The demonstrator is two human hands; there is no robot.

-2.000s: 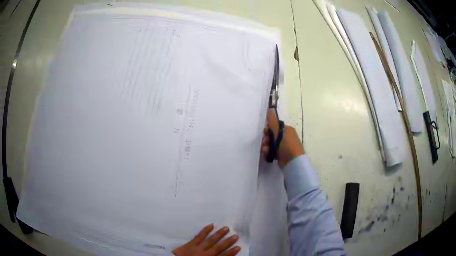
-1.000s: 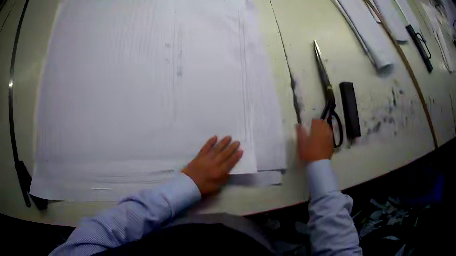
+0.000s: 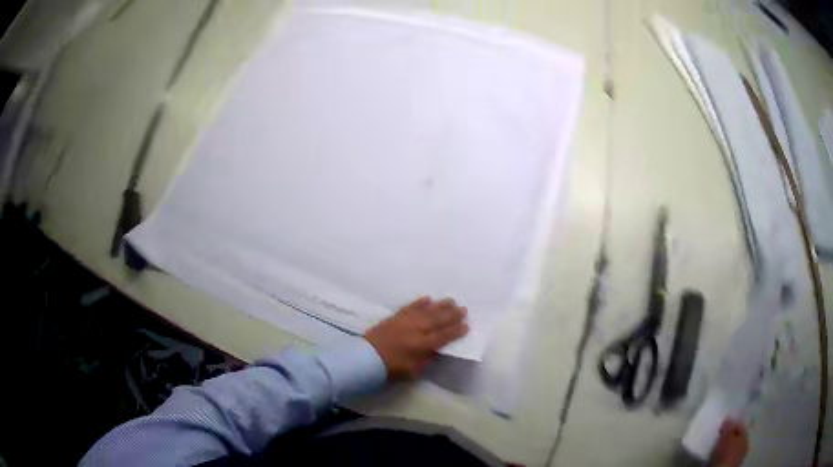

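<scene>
White fabric with a marked paper sheet on it (image 3: 384,173) lies on the table. My left hand (image 3: 418,336) lies flat on its near right corner, fingers spread a little, gripping nothing. My right hand (image 3: 729,445) is small, blurred and partly cut off at the bottom right edge. It holds the near end of a blurred white strip (image 3: 708,430) that stretches up the table. The black-handled shears (image 3: 650,315) lie on the table, with nobody holding them.
A dark weight (image 3: 681,350) lies just right of the shears. Folded white pieces (image 3: 731,119) and a brown yardstick (image 3: 811,246) lie at the right. A steel ruler (image 3: 151,137) and a dark object (image 3: 131,223) are at the left. Scraps litter the dark floor at lower left.
My right hand has put down the shears and moved right to the white strip. My left hand remains on the near right part of the sheet. The camera view has shifted and turned.
</scene>
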